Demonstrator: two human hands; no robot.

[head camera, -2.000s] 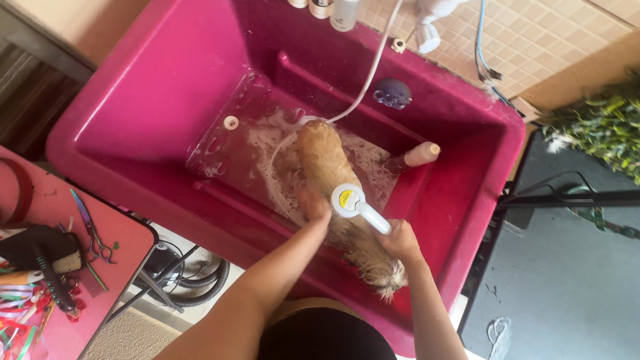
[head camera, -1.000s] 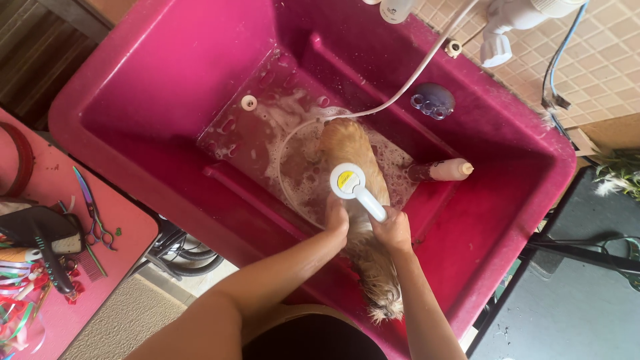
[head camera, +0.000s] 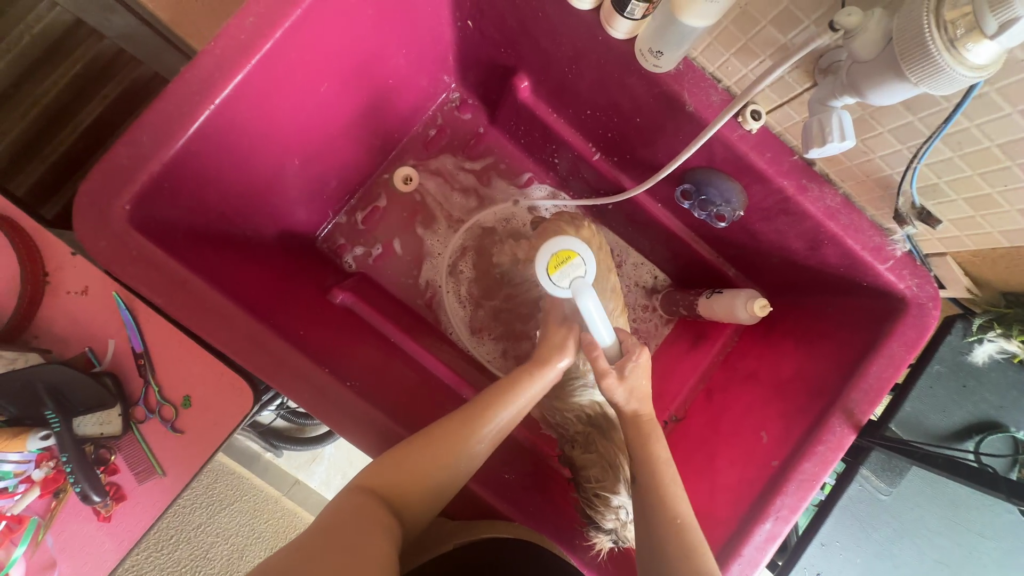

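A wet, light-brown long-haired dog (head camera: 588, 432) stands in a deep pink plastic tub (head camera: 336, 376), seen from above. My right hand (head camera: 622, 372) is closed round the handle of a white shower head (head camera: 566, 266), which is over the dog's back. My left hand (head camera: 558, 332) lies against the dog's side just under the shower head; its fingers are partly hidden. A white hose (head camera: 680, 164) runs from the wall fitting into the tub and loops through foamy water (head camera: 480, 232). A bottle (head camera: 720, 306) lies near the dog on the right.
A purple brush (head camera: 710, 196) rests on the tub's far wall. Bottles (head camera: 672, 36) stand on the back rim beside a white tap (head camera: 832, 128). The left pink table (head camera: 200, 384) holds scissors (head camera: 144, 360), a comb and ribbons. A dark table (head camera: 944, 512) is at the right.
My left hand has shifted along the dog's side, closer to my right hand. The shower head stays in my right hand over the dog. The view has moved closer to the tub.
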